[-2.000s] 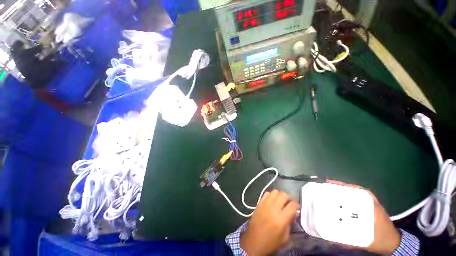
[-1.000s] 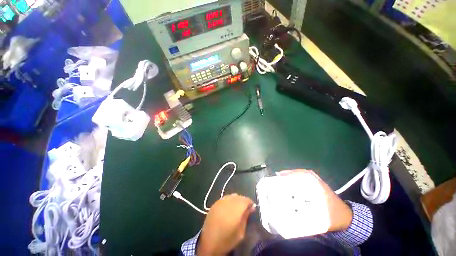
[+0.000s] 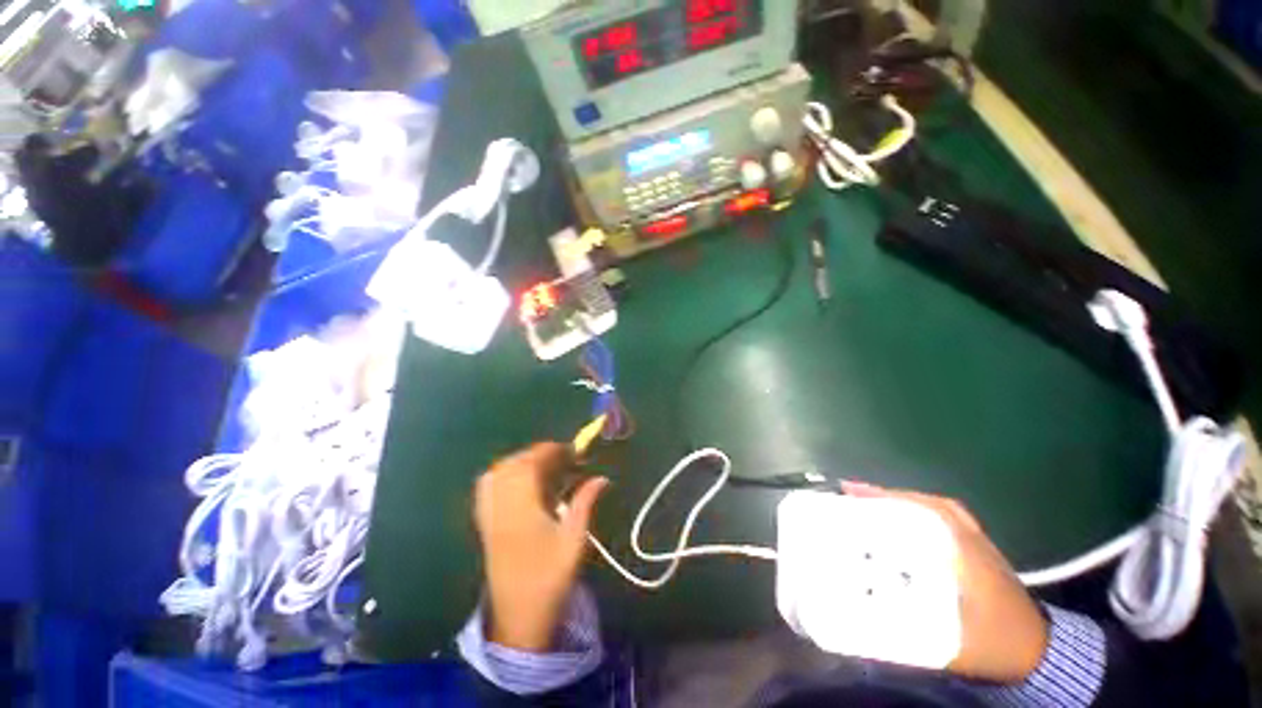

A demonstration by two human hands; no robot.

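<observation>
My right hand (image 3: 999,602) holds the white socket cube (image 3: 869,578) from its right side, its pinhole face up. The thin white USB test cable (image 3: 703,477) runs from the cube's left side in a loop to my left hand (image 3: 529,537). My left hand has thumb and fingers around the small dark USB tester, mostly hidden by them. The tester's yellow part (image 3: 591,434) shows beyond the fingers, joined to coloured wires (image 3: 606,394). The cube's thick power cord (image 3: 1176,533) lies bundled at the right, its mains plug (image 3: 1116,311) at the black supply strip (image 3: 1031,277).
The power meter (image 3: 667,58) stands on the DC load (image 3: 688,166) at the back. The lit circuit board (image 3: 570,321), another socket cube (image 3: 440,296), a black test lead (image 3: 727,332) and a dark pen-like stick (image 3: 819,263) lie on the bench. White corded units (image 3: 298,512) fill crates at the left.
My left hand has moved from the cube's left side, leftward to the tester. The white cable now stretches between cube and tester. My right hand still holds the cube. The camera view has shifted.
</observation>
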